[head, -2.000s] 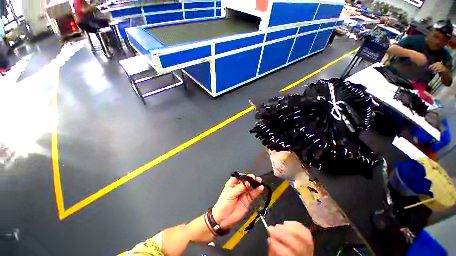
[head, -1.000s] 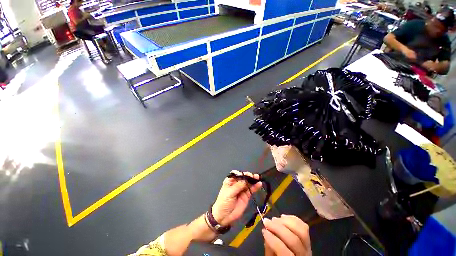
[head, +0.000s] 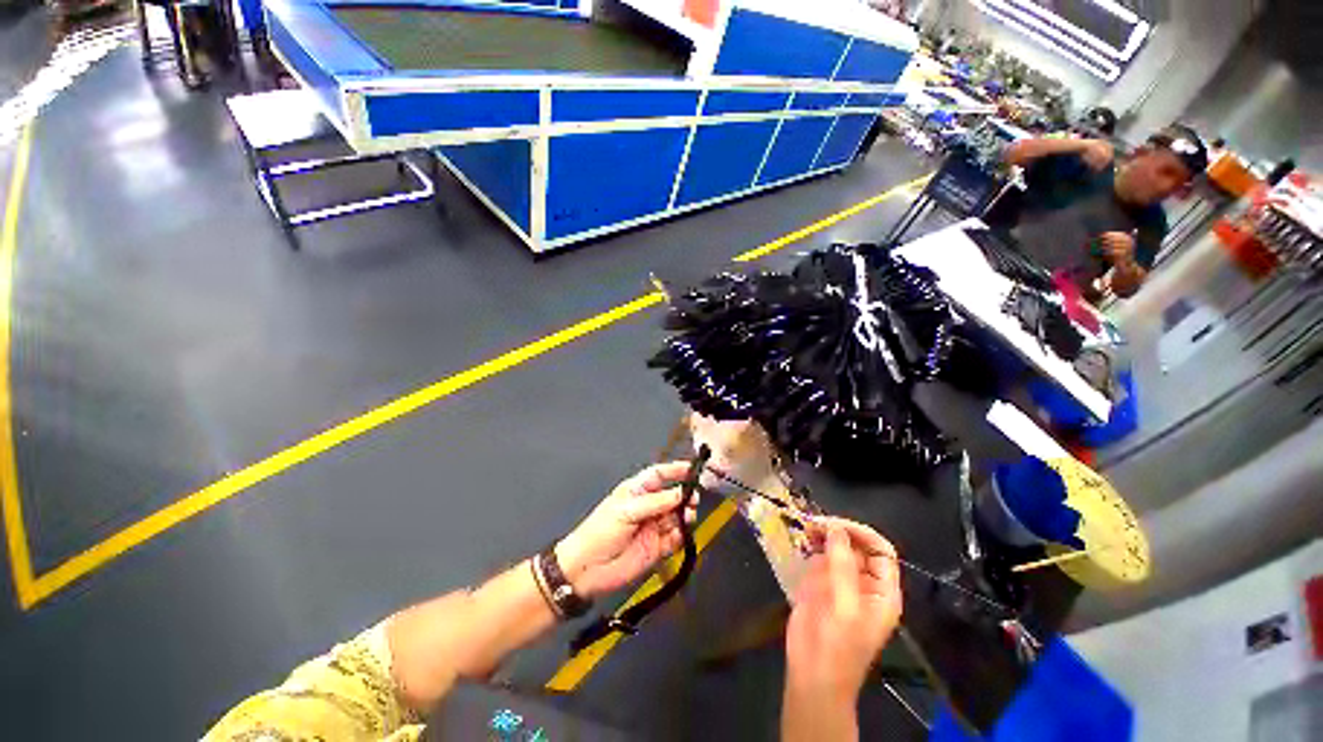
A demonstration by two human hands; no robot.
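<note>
My left hand [head: 640, 525] is shut on a narrow black strap [head: 678, 577], whose short end points up above the fingers and whose rest hangs down below the hand. My right hand [head: 846, 580] pinches a thin applicator [head: 760, 496] that points left toward the strap's upper end. Whether its tip touches the strap is too small to tell. A large black strap bundle [head: 813, 348], tied with white cord [head: 868, 302], lies on the dark table just beyond the hands.
A dark-blue cloth [head: 1032, 497], a yellow disc [head: 1114, 525] and a pale stick [head: 1051, 560] are at the right. A blue bin [head: 1066, 699] is at the lower right. A person [head: 1088, 203] sits behind a white table. A blue-and-white machine [head: 624, 160] stands beyond the yellow floor line.
The view has turned right. My hands are higher, and the applicator now lies more level, pointing left. The strap end in my left hand now points up.
</note>
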